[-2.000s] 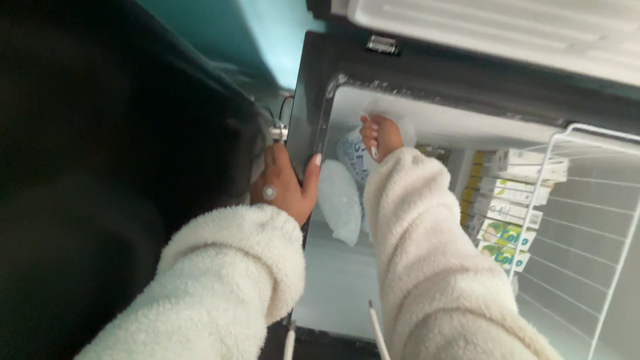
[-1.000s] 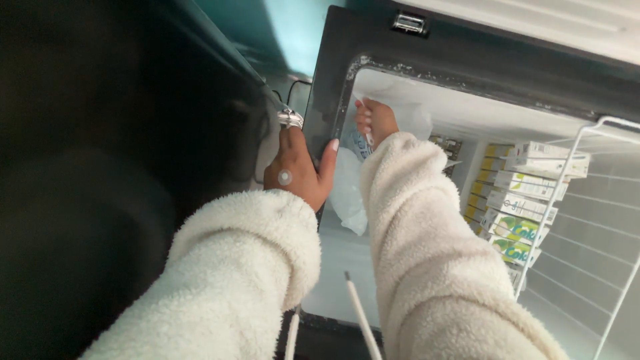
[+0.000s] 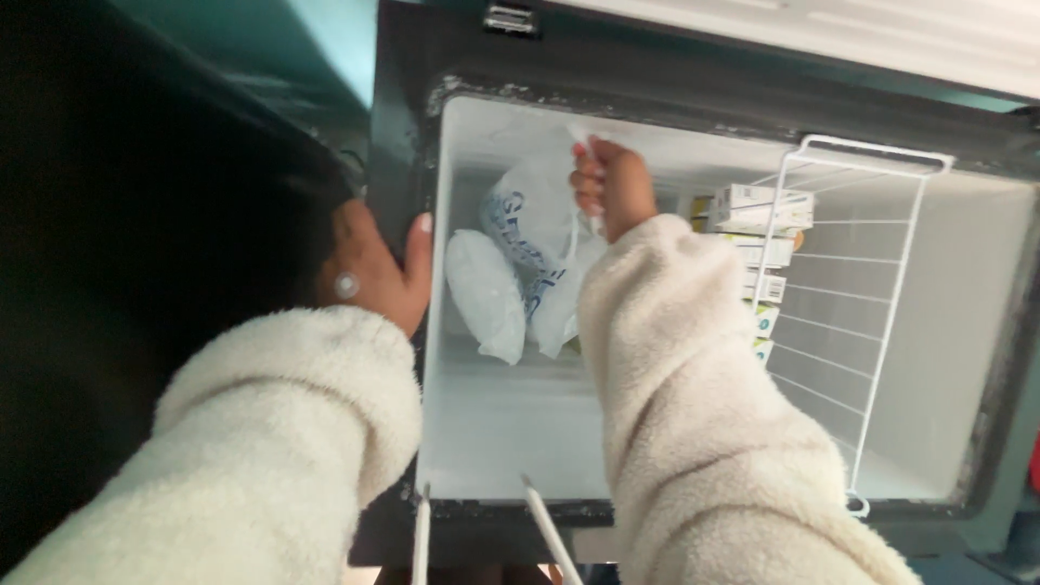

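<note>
A chest freezer with a black rim stands with its lid up. Over its left rim rests my left hand, a ring on one finger, thumb apart and fingertips in shadow. My right hand is inside the freezer, fingers closed on the top of a thin white plastic bag with blue lettering. Beside that bag, against the left wall, lies a filled whitish plastic bag. What the lettered bag contains is hidden.
A white wire basket hangs across the freezer's right part. Cartons are stacked near it, partly behind my right sleeve. Two white drawstrings dangle at the bottom. The raised lid's white inner side runs along the top.
My right hand has moved right, away from the freezer's left wall, drawing the bag's top along. More of the lettered bag shows. My left hand stays at the rim.
</note>
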